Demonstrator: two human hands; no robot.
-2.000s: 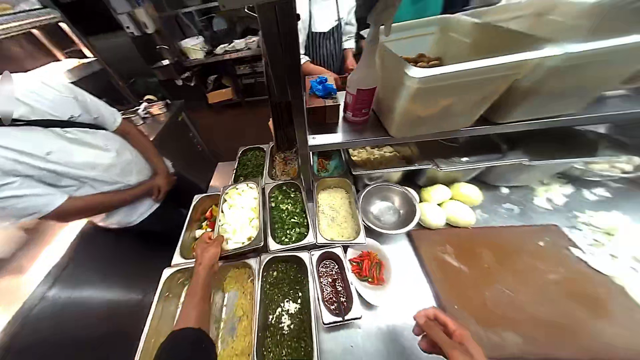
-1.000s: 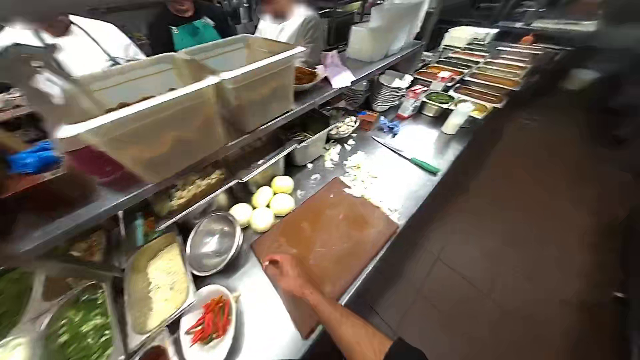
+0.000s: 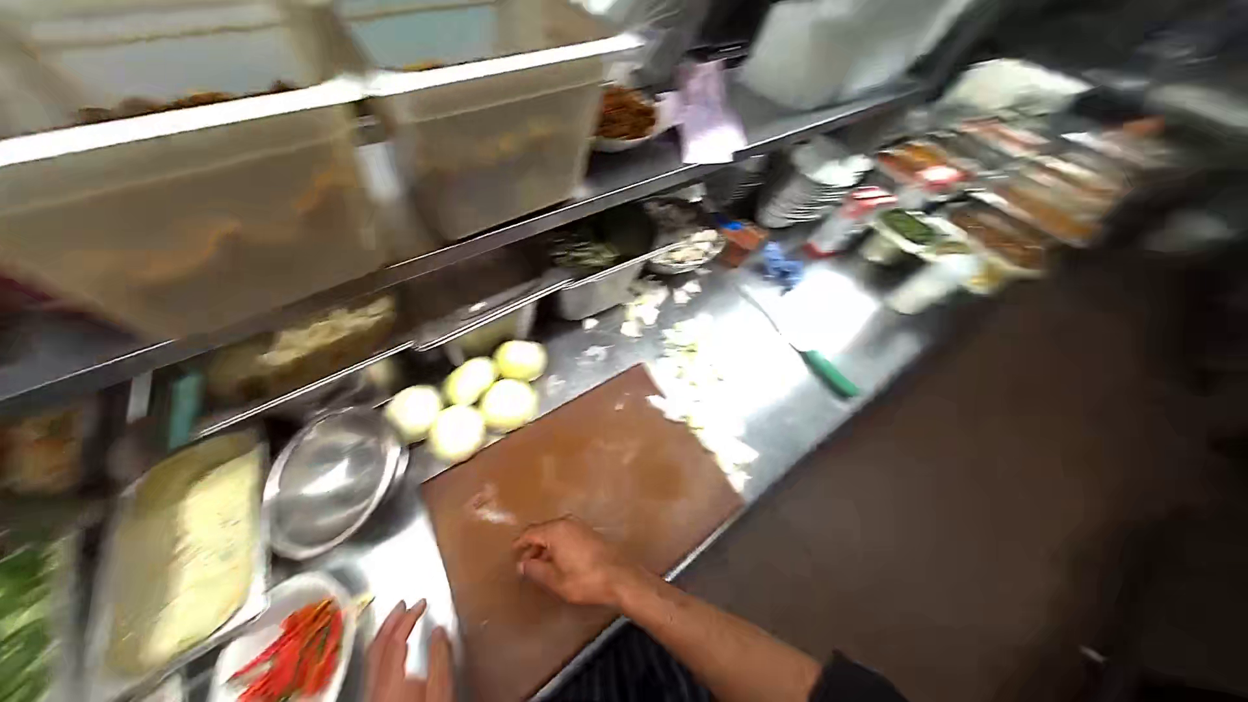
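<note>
My right hand (image 3: 570, 561) is over the near-left part of a brown cutting board (image 3: 585, 468), its fingers curled; whether something small is between them cannot be told. My left hand (image 3: 409, 658) is at the bottom edge, fingers apart and empty, between the board and a white bowl of red chillies (image 3: 297, 653). Beyond the board's left corner are several peeled onions (image 3: 458, 432), with a steel mixing bowl (image 3: 331, 483) to their left. Chopped white pieces (image 3: 717, 439) lie along the board's far right edge. A green-handled knife (image 3: 829, 373) rests farther right on the steel counter.
Large plastic tubs (image 3: 195, 195) stand on a steel shelf (image 3: 448, 249) above the counter's back. A metal pan of pale grated food (image 3: 200, 556) is at left. Stacked plates (image 3: 814, 185) and food trays (image 3: 1033, 195) stand farther along. The counter's front edge runs diagonally.
The view has swung right. My left hand, on the edge of the pan of sliced white food two seconds ago, has let go and is now beside the chilli bowl.
</note>
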